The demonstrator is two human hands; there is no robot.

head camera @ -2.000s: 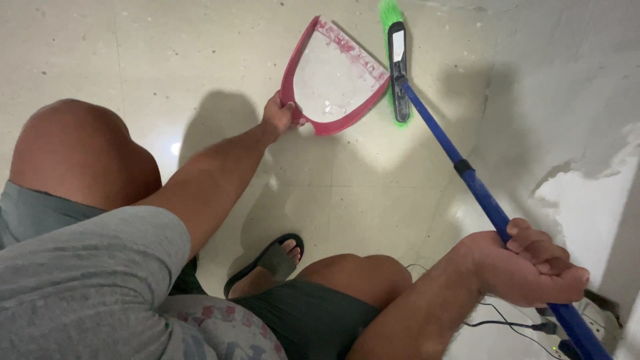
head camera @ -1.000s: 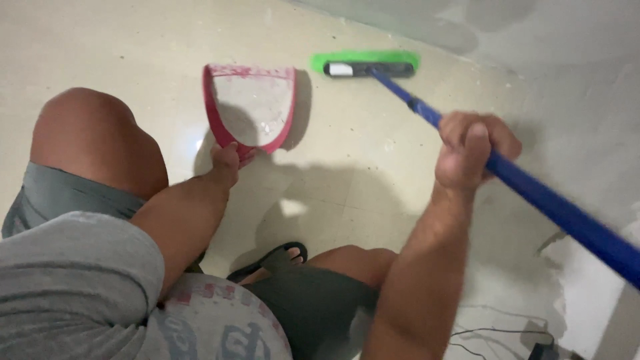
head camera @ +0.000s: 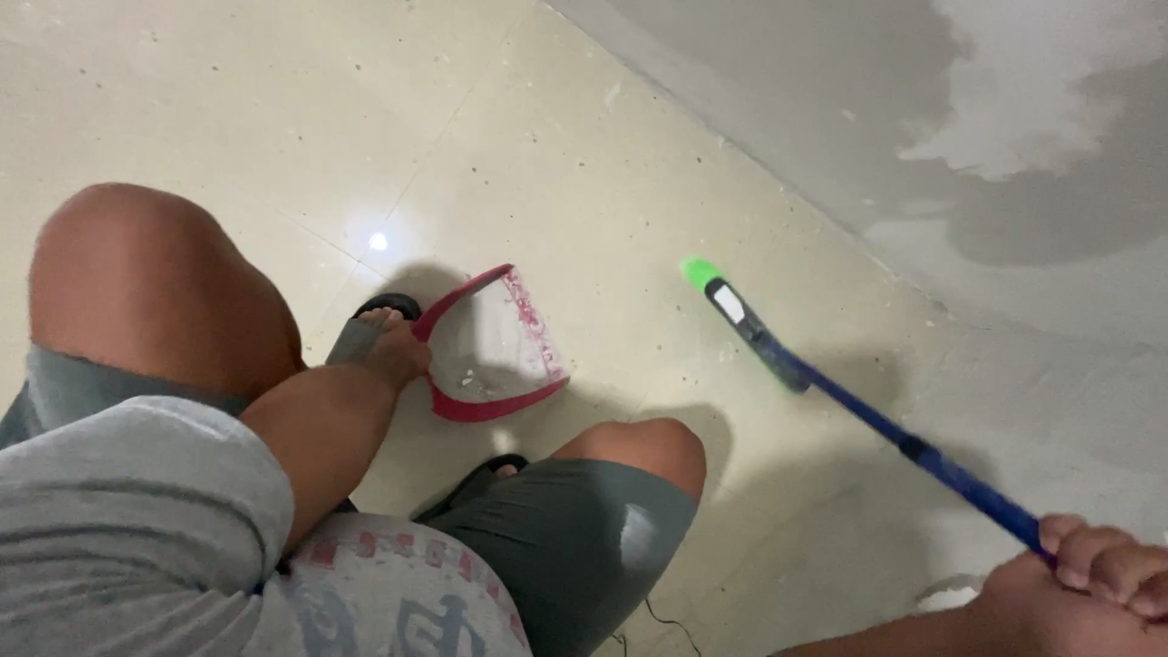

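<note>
My left hand [head camera: 401,351] grips the back end of a red dustpan [head camera: 497,401], which lies on the floor with its wide edge towards the right. White dust and small bits of debris [head camera: 470,379] sit in the pan. At the lower right, my right hand [head camera: 1095,570] is closed around the blue pole [head camera: 967,484] of a broom. The broom's black head [head camera: 757,338] with green bristles [head camera: 701,272] is on the floor to the right of the pan, a stretch of tile between them.
A grey plastered wall [head camera: 912,119] meets the speckled tile floor [head camera: 274,119] along a diagonal at the right. My sandalled feet are beside and below the dustpan. A thin dark cable [head camera: 673,620] lies at the bottom, right of my knee.
The broom head has turned from lying crosswise to a slant, and my right hand has moved down and right. The dustpan's wide edge has swung from facing up to facing right. The view has shifted.
</note>
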